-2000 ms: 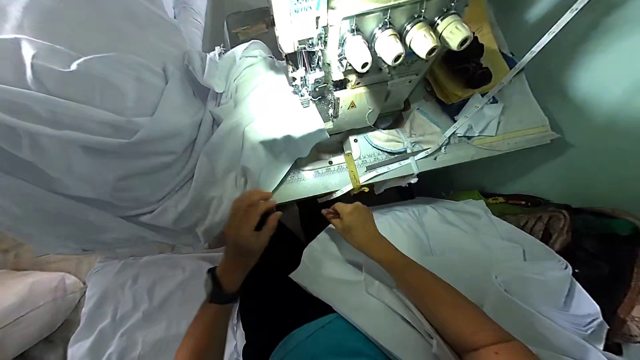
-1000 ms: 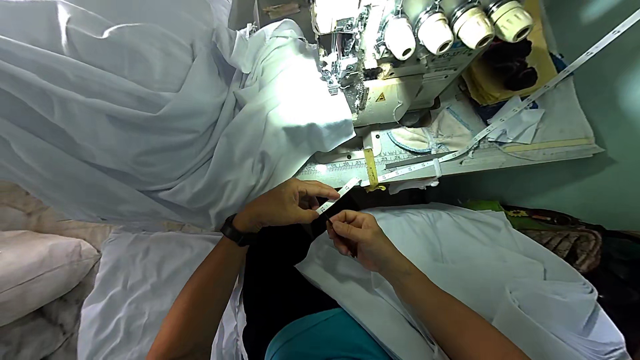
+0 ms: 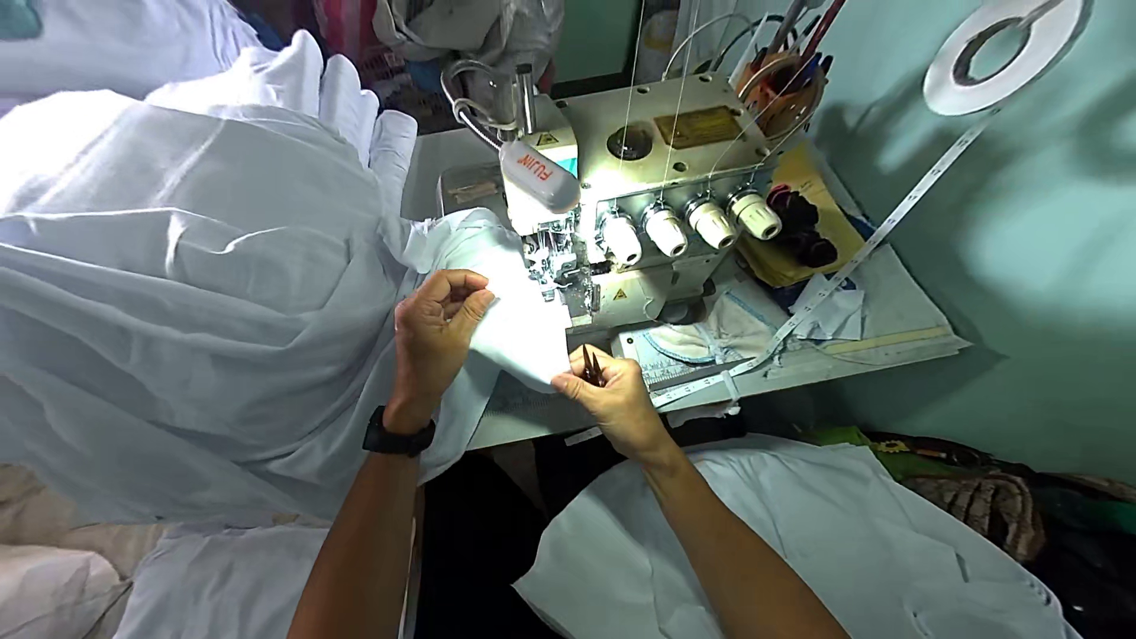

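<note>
White fabric stretches between both hands in front of an overlock sewing machine. Thumb and fingertips of my left hand pinch its upper surface, left of the needle and presser foot area. My right hand grips the cloth's lower corner, with small dark thread snips also held in it, points upward. Their handles are hidden by the fingers. A large heap of the white cloth spreads to the left. More white fabric lies beneath my right forearm.
A white measuring tape runs from the wall to the table edge. Four thread tension knobs line the machine's front. A lamp head hangs over the needle area. A pen holder stands behind, and a yellow packet lies at right.
Both hands have moved from near the table's front edge up to the cloth beside the machine and now hold it. The view has shifted to show more of the machine and wall.
</note>
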